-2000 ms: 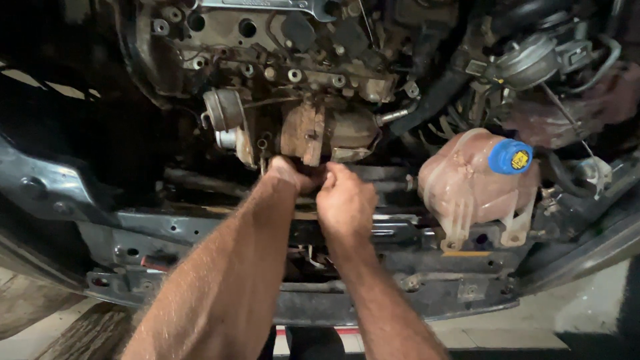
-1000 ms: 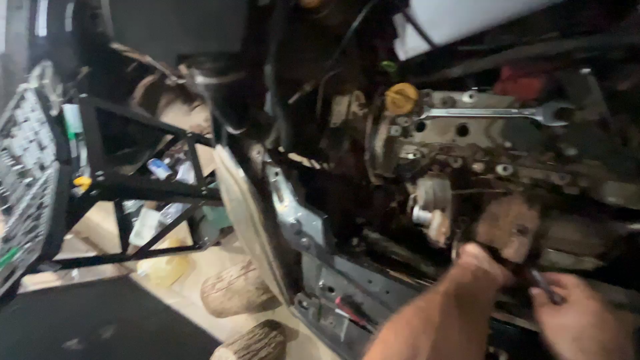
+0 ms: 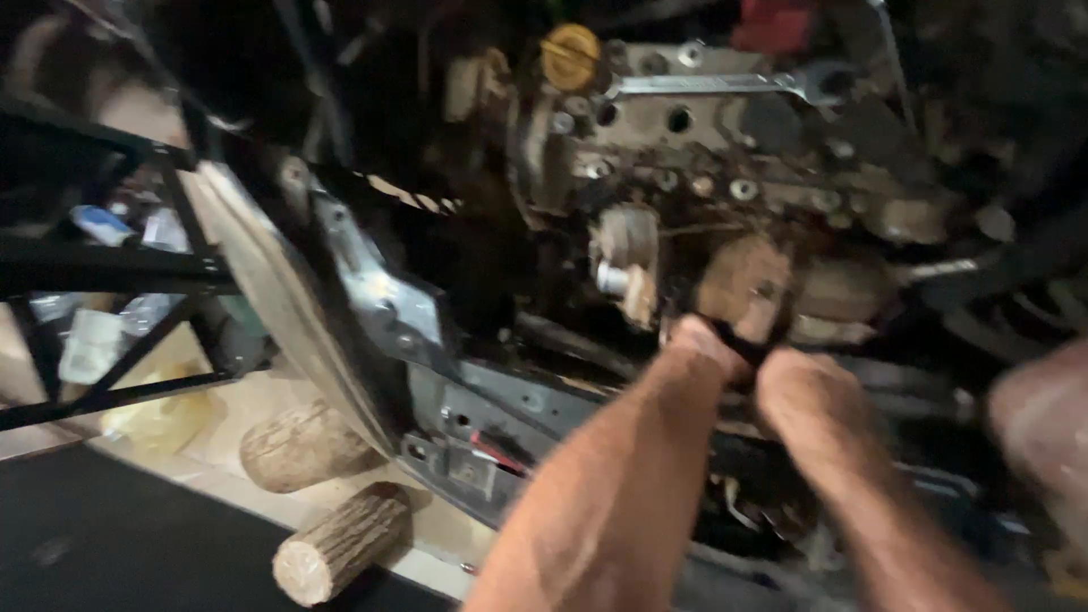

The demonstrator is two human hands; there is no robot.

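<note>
My left hand (image 3: pixel 701 344) reaches in beneath the rusty turbocharger housing (image 3: pixel 748 285) at the front of the engine; its fingers are hidden. Close by on the right, my right hand (image 3: pixel 803 382) is bent in below the same housing, and blur hides what its fingers touch. A metal actuator canister (image 3: pixel 627 238) sits up and to the left of the hands. Across the top of the engine lies a combination wrench (image 3: pixel 714 84), beside a yellow oil filler cap (image 3: pixel 570 56).
The car's front crossmember (image 3: pixel 501 395) runs below the hands, with a red-handled item (image 3: pixel 500 452) on it. Cut logs (image 3: pixel 340 544) lie on the floor at lower left, near a black metal frame (image 3: pixel 127 387). A pinkish coolant tank (image 3: pixel 1050 425) stands at the right edge.
The view has swung left, then partly back. Both hands stay beneath the rusty housing. A dark, thin object seen at my right hand one second ago cannot be made out now.
</note>
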